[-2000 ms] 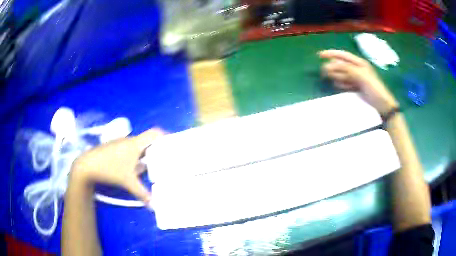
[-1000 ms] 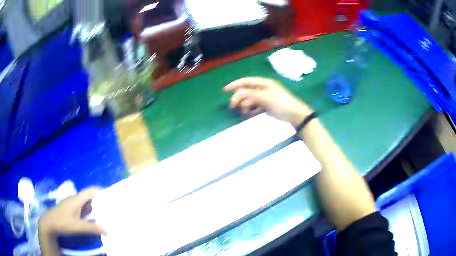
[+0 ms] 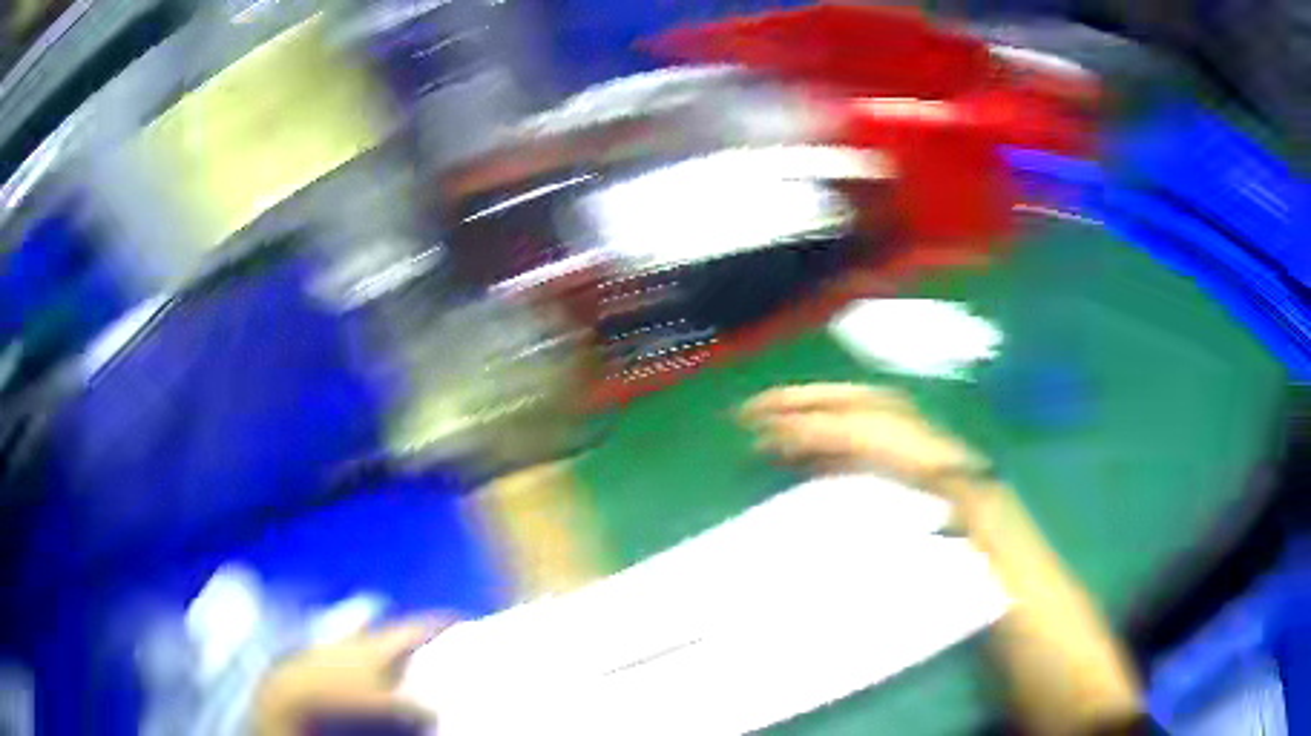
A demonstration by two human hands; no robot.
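Two long white bars [image 3: 719, 618] lie side by side across the bench, blurred by motion, with a thin dark line between them. My left hand [image 3: 345, 673] is at their left end, thumb and fingers around the edge. My right hand [image 3: 863, 431] is past their far right edge over the green mat, fingers partly extended; its wrist is beside the bars' right end. Whether the right hand touches the bars is not clear. White bundled cords [image 3: 230, 633] lie left of my left hand, very blurred.
A crumpled white lump [image 3: 917, 337] lies on the green mat [image 3: 1150, 316]. A tan strip [image 3: 544, 529] marks the join with the blue surface [image 3: 388, 554]. Dark and white items stand on a brown-red tray [image 3: 633, 388]. A red object [image 3: 935, 158] is behind, with blue sheets [image 3: 1222, 216] at right.
The view has swung, so the bench and bars sit lower in the picture and more background shows. The left hand stays at the bars' left end; the right stays beyond their right end.
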